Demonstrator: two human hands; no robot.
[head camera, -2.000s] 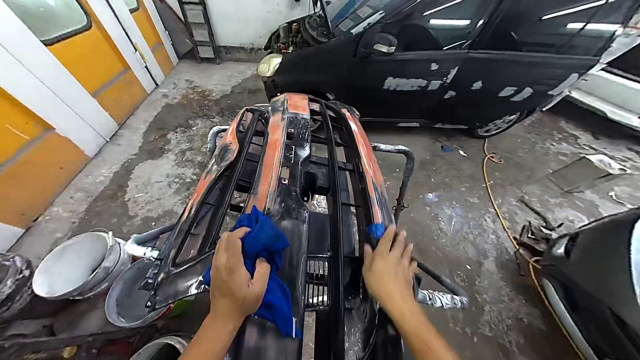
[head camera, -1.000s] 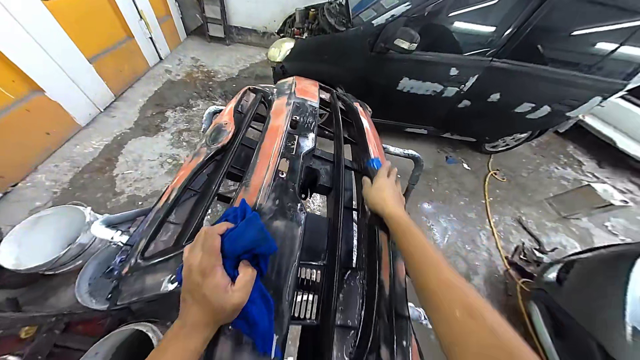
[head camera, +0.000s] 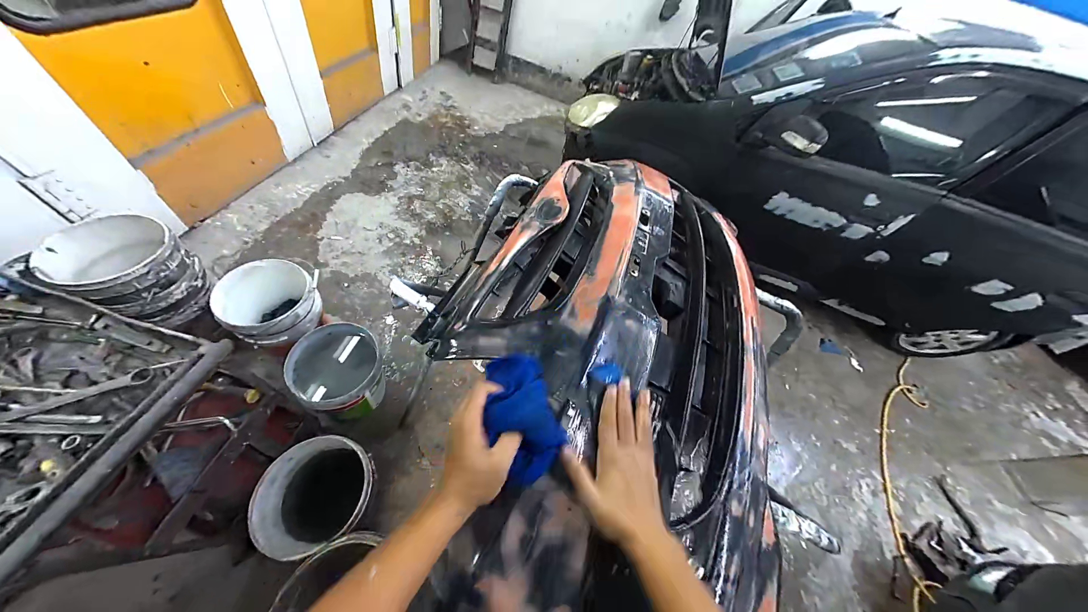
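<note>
A car's front bumper cover (head camera: 616, 255), black with orange-red patches, rests on a metal-tube stand (head camera: 501, 200) and stretches away from me. My left hand (head camera: 476, 450) grips a crumpled blue cloth (head camera: 523, 416) over the near left part of the bumper. To its right, my right hand (head camera: 620, 463) lies flat on the bumper with fingers stretched forward. A small blue piece (head camera: 605, 374) shows at its fingertips; most of that piece is hidden, and its kind I cannot tell.
Several buckets (head camera: 265, 293) stand at the left, one with greyish liquid (head camera: 333, 365). Beside them a metal frame (head camera: 127, 450) holds loose tools and parts. A black car (head camera: 816, 204) with pale patches is beyond, at right. An orange hose (head camera: 888, 459) runs along the wet floor.
My right hand has left the bumper's right edge and come over to the middle, near my left hand, with the small blue piece. My left hand still holds the blue cloth. The view has swung left.
</note>
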